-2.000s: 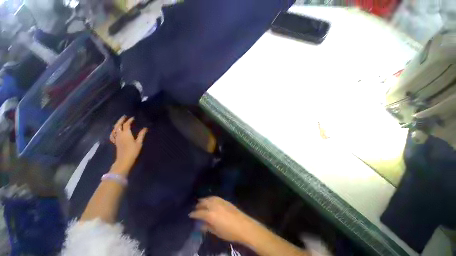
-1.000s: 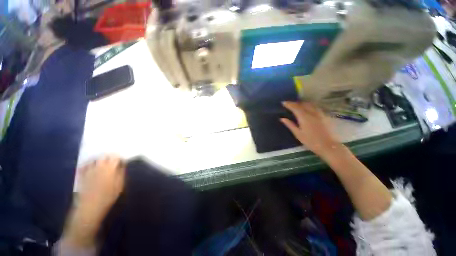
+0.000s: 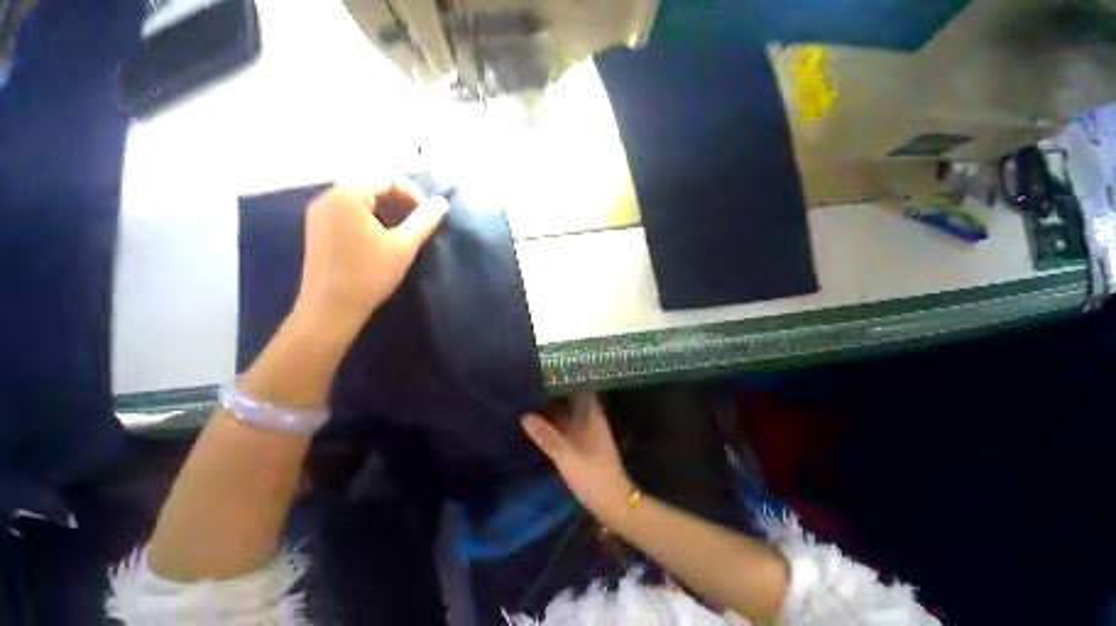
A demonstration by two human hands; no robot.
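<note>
A dark navy fabric panel [image 3: 471, 287] lies over the table's front edge, below the machine's needle area, and hangs down in front. My left hand [image 3: 367, 239] pinches its top edge between thumb and fingers, just left of the glaring needle area. My right hand [image 3: 587, 459] is below the table edge at the panel's right side, fingers apart; whether it grips the cloth is not clear. A stack of narrow dark fabric pieces [image 3: 722, 184] lies right of the needle. The presser foot is lost in glare.
The sewing machine head [image 3: 551, 37] spans the top. A black phone [image 3: 196, 49] is upper left. Long navy cloth [image 3: 55, 245] hangs over the table's left side. Small snips [image 3: 948, 220] and a dark looped item [image 3: 1034, 184] lie right. The green table edge [image 3: 759, 342] has printed markings.
My left hand has moved up onto the table with the dark panel, near the needle. My right hand has left the stacked pieces and moved down below the table edge. The view has shifted closer.
</note>
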